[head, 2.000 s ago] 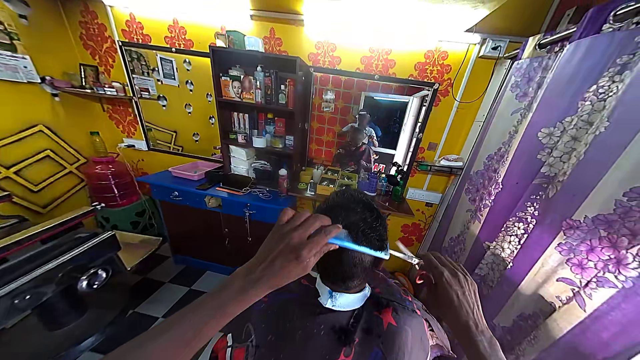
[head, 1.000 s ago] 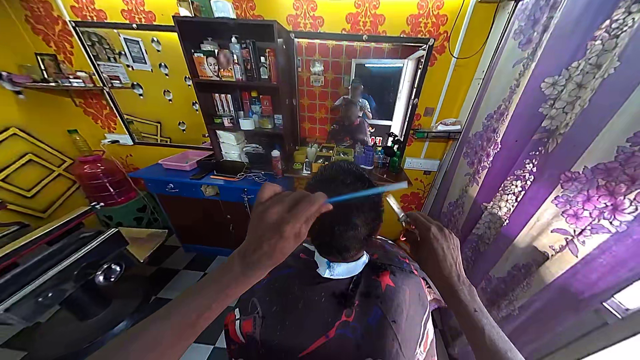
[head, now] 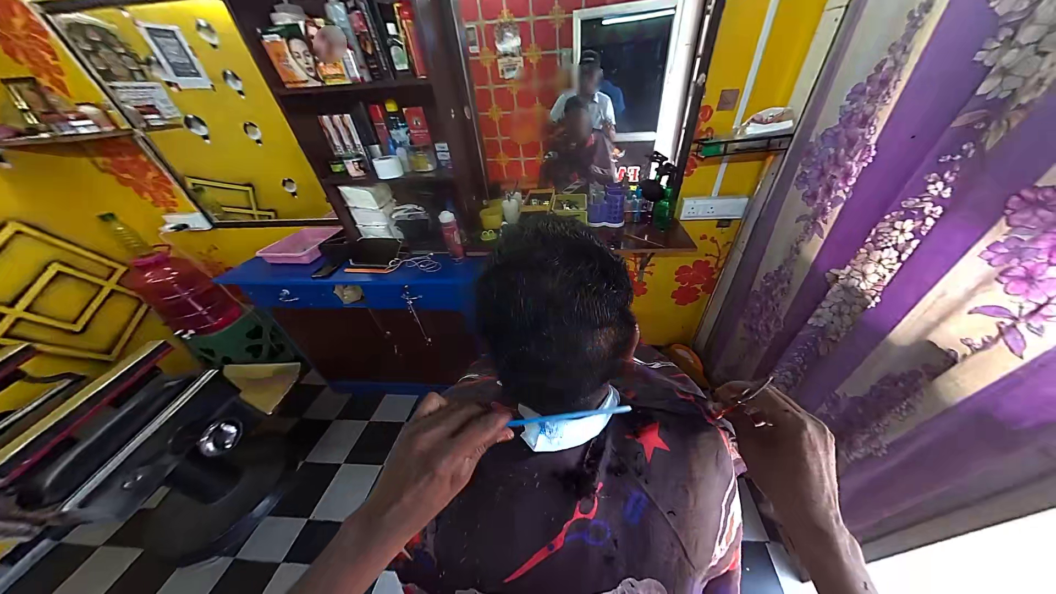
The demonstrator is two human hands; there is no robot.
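Observation:
A seated person (head: pixel 557 313) faces away from me, with a white neck strip (head: pixel 565 433) round the neck and a dark patterned barber cape (head: pixel 652 511) over the shoulders. My left hand (head: pixel 450 450) holds a thin blue comb (head: pixel 569 415) level across the nape, in front of the neck strip. My right hand (head: pixel 775 437) is closed round metal scissors (head: pixel 749 394) at the right shoulder, away from the hair; their handles are mostly hidden by the fingers. Cut hair lies on the cape below the neck.
A blue counter (head: pixel 371 285) with a pink tray (head: pixel 295 246) stands ahead left, beneath shelves of bottles and a wall mirror (head: pixel 528 107). At left is a black barber chair (head: pixel 206 462). A purple floral curtain (head: pixel 907 247) hangs close on the right.
Both hands have come down from beside the head, the comb from the back of the head to the nape. The scissors have moved away from the comb, out to the right shoulder.

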